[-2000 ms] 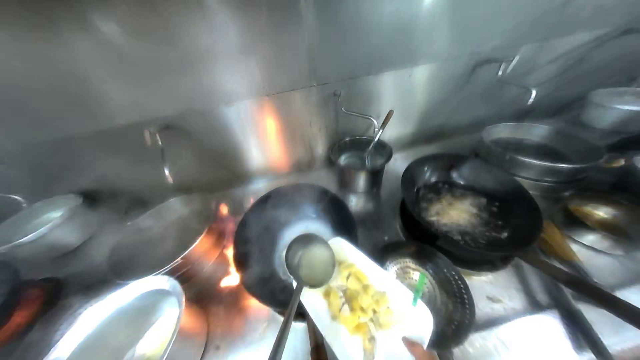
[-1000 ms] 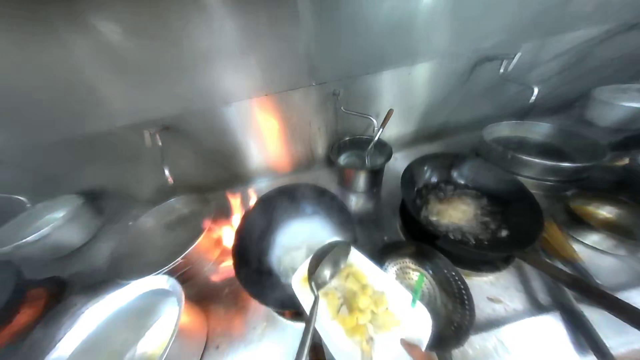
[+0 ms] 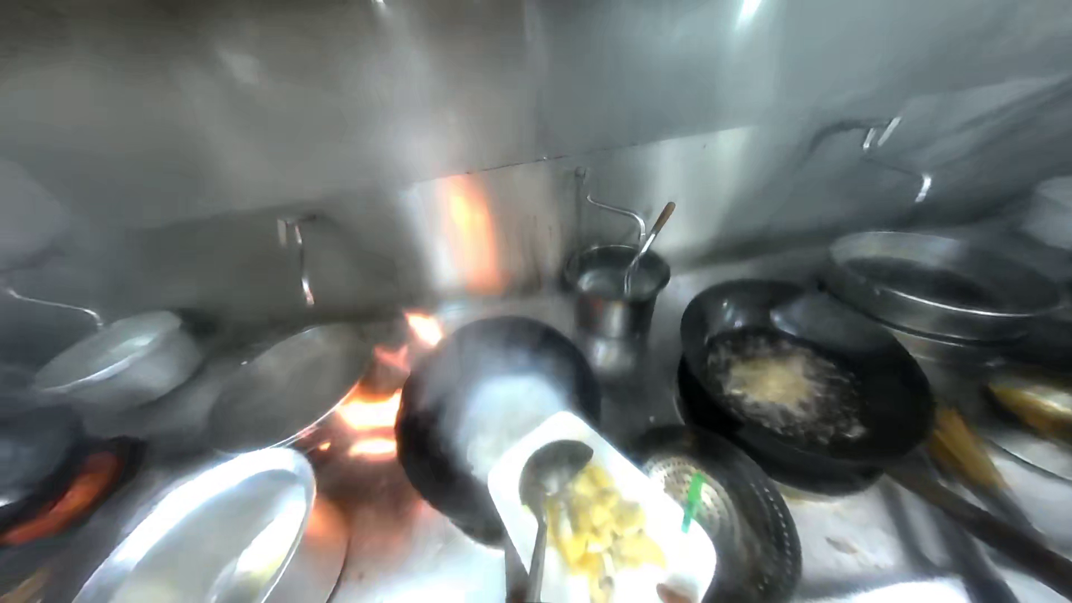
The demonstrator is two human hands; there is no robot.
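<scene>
A fingertip of what looks like my right hand (image 3: 674, 593) is at the lower right corner of a white rectangular tray (image 3: 687, 544), holding it. Yellow chunks of food (image 3: 607, 519) lie in the tray. The bowl of a metal ladle (image 3: 553, 473) is over the tray's upper left part, against the food. Its handle runs down out of the frame, and my left hand is out of view. Behind the tray's left edge sits a dark wok (image 3: 477, 377) with a pale, steamy patch inside. Flames (image 3: 373, 414) rise along the wok's left side.
A second wok (image 3: 720, 314) at right holds bubbling liquid around pale food. A perforated strainer (image 3: 775, 519) lies beside the tray. Behind stands a metal pot (image 3: 615, 314) with a utensil. An oval metal dish (image 3: 293, 477) is at lower left; pans (image 3: 946, 310) are stacked at right.
The ladle has shifted right and down, from the edge between wok and tray onto the food in the tray. The flames beside the wok have changed shape. The tray is in much the same place.
</scene>
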